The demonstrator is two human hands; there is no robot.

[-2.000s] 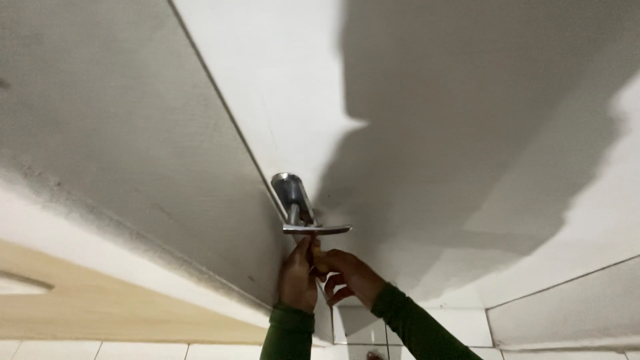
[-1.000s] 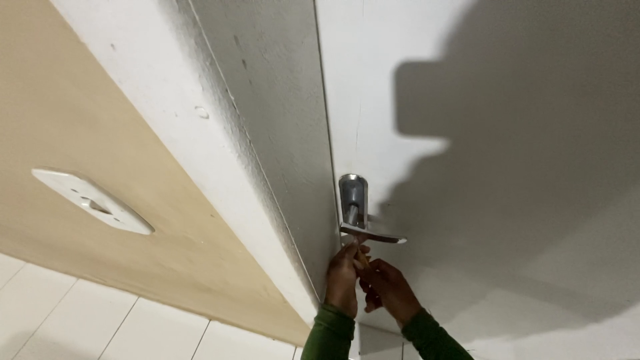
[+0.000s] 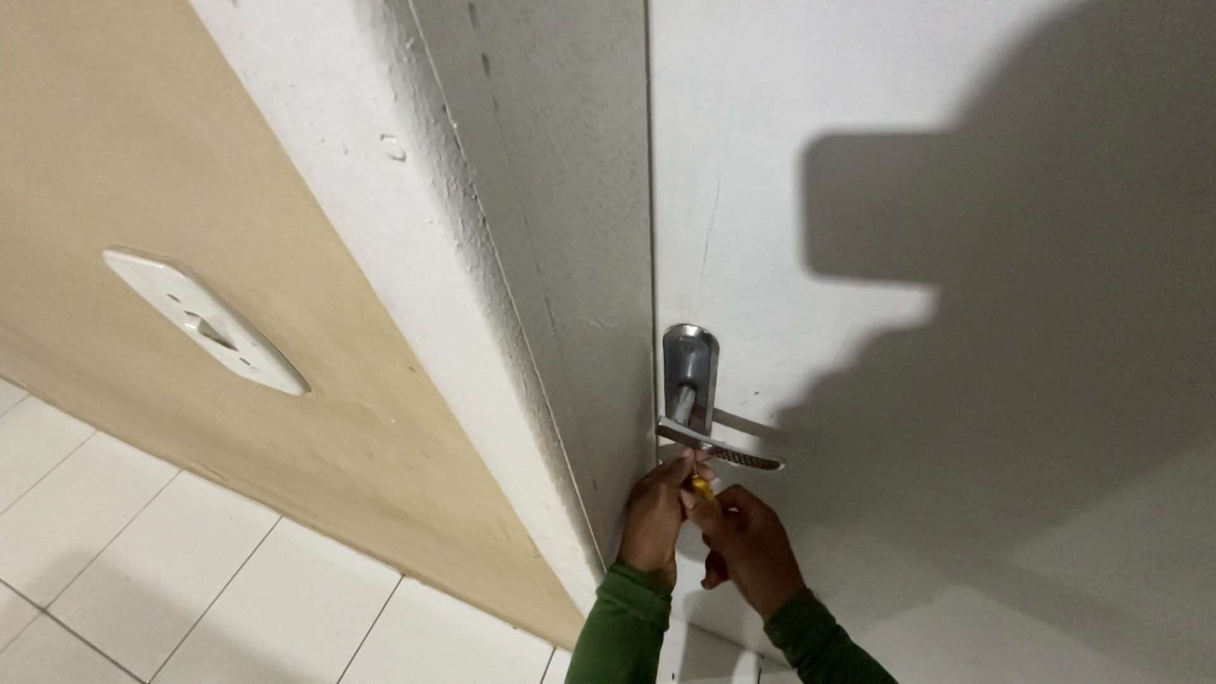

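Observation:
A metal lever door handle (image 3: pixel 720 445) with an oblong backplate (image 3: pixel 691 366) is fixed near the edge of a white door (image 3: pixel 760 76). Just below the lever, my right hand (image 3: pixel 755 546) grips the yellow handle of a small tool (image 3: pixel 703 487), which looks like a screwdriver; its tip is hidden near the lower part of the backplate. Close beside it on the left, my left hand (image 3: pixel 654 518) has its fingertips raised to the lower end of the lock plate, around the tool's front end. Whether those fingers hold anything cannot be told.
The painted white door frame (image 3: pixel 456 237) runs along the left of the door. Beyond it a beige wall (image 3: pixel 313 313) carries a white switch plate (image 3: pixel 204 321). White floor tiles (image 3: pixel 237 589) lie at the lower left. A large shadow falls across the door.
The view has swung left, showing more of the frame and wall. Both hands stay below the lever, and the yellow tool handle shows more plainly now.

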